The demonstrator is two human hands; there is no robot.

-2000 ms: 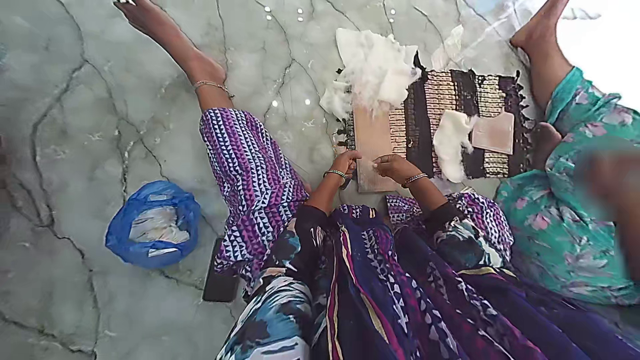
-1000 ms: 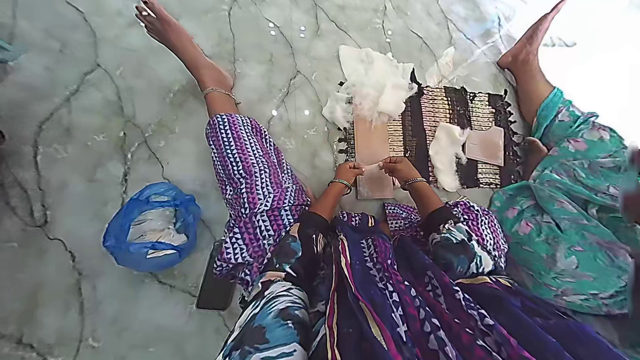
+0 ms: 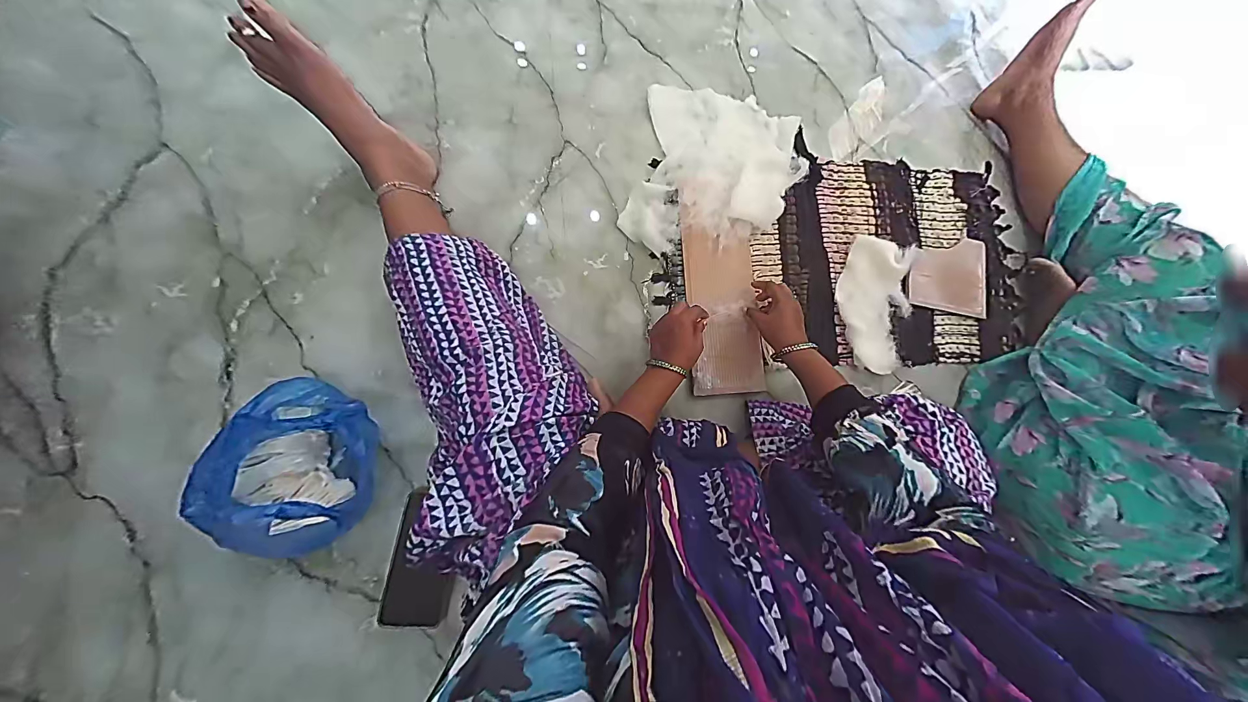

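My left hand (image 3: 678, 335) and my right hand (image 3: 777, 316) pinch a thin wisp of white cotton (image 3: 726, 312) between them, one at each end. It lies over a long flat tan board (image 3: 717, 268), whose near end (image 3: 729, 369) looks ribbed. A pile of fluffy white cotton (image 3: 726, 161) covers the board's far end. The board rests on the left side of a dark and cream woven mat (image 3: 809, 224). Farther right on the mat, a smaller cotton piece (image 3: 871, 302) touches a square tan board (image 3: 949, 279).
A blue plastic bag (image 3: 210, 487) holding pale strips stands on the marble-patterned floor at the left. A dark phone (image 3: 414, 585) lies beside my left leg. Another person's leg in green floral cloth (image 3: 1102, 439) is at the right, near the mat. Clear plastic (image 3: 858, 117) lies beyond the mat.
Both hands stay over the near part of the board. They were closer together two seconds ago and are now somewhat farther apart, with the wisp between them.
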